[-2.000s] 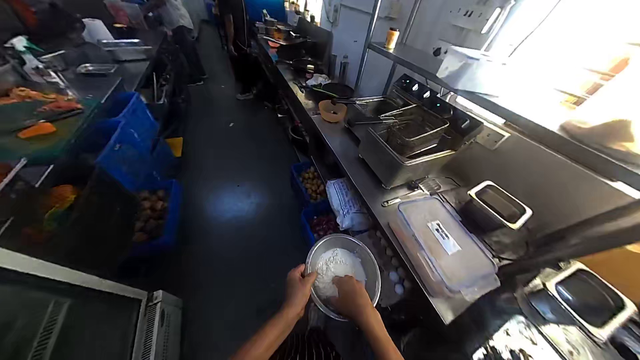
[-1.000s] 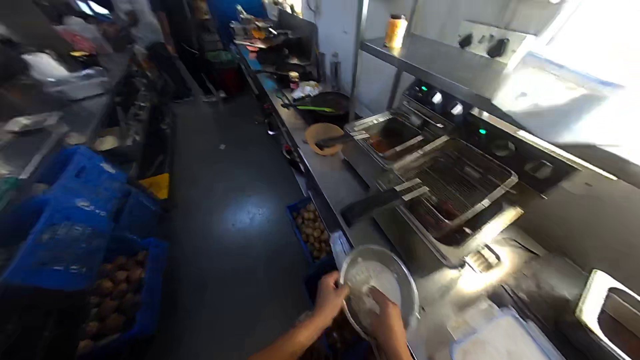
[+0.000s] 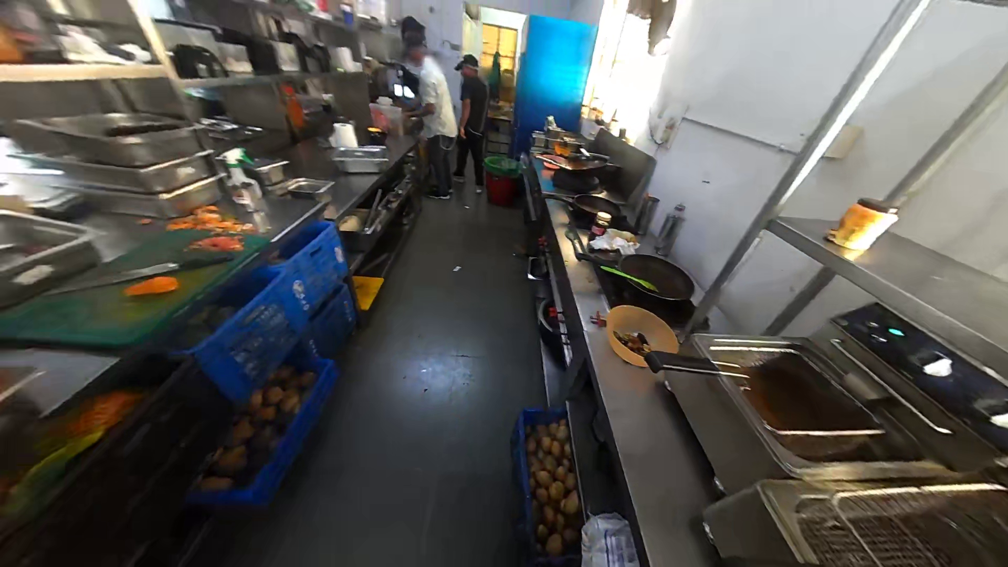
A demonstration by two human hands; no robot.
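Observation:
Neither of my hands shows in the head view now, nor does the metal bowl of white powder from the earlier frames. At the lower right stand the deep fryers, one with dark oil (image 3: pixel 807 398) and a black basket handle (image 3: pixel 685 363), the nearer one with a wire basket (image 3: pixel 906 524). Left of them on the steel counter (image 3: pixel 630 441) sits a tan bowl (image 3: pixel 658 324) with some food in it. Behind the bowl, a black frying pan (image 3: pixel 665 277) rests on the stove with a bright green utensil (image 3: pixel 630 277) over it.
Blue crates of potatoes stand at the right (image 3: pixel 555 480) and left (image 3: pixel 264 425) of the dark floor aisle (image 3: pixel 417 378). A green cutting board (image 3: pixel 118 303) with a knife lies on the left counter. Two people (image 3: pixel 433 102) (image 3: pixel 472 118) stand far ahead by a red bin (image 3: pixel 502 185).
The view has swung up and along the aisle. My two hands and the metal bowl of white powder, seen in both earlier frames, are out of view now.

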